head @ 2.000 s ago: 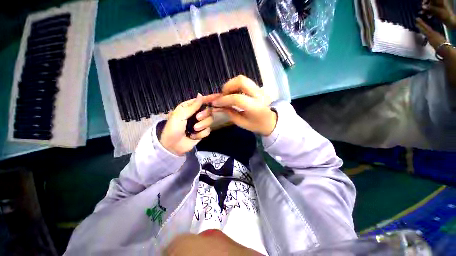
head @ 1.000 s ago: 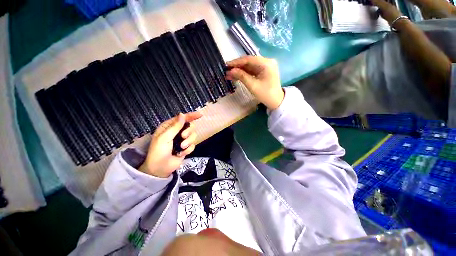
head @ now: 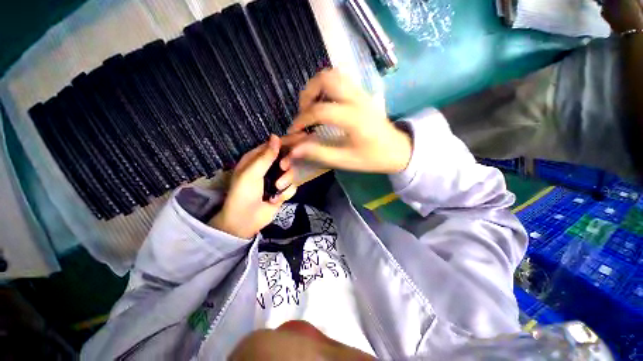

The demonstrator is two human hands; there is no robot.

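Many long black parts lie side by side in a slanting row on a ribbed cream lining sheet. My left hand is curled around small black fittings at the row's near edge. My right hand is at the left fingers, over the row's right end, blurred, with its fingers bent. Whether it holds a fitting cannot be seen.
A silvery piece lies beside the sheet's right edge. A clear plastic bag is at the back. Another person's arm is at the right. Blue crates stand on the floor at right. Another sheet is at far left.
My right hand has left the right end of the row and come back to my left hand. My left hand still holds the black fittings. The view has shifted slightly.
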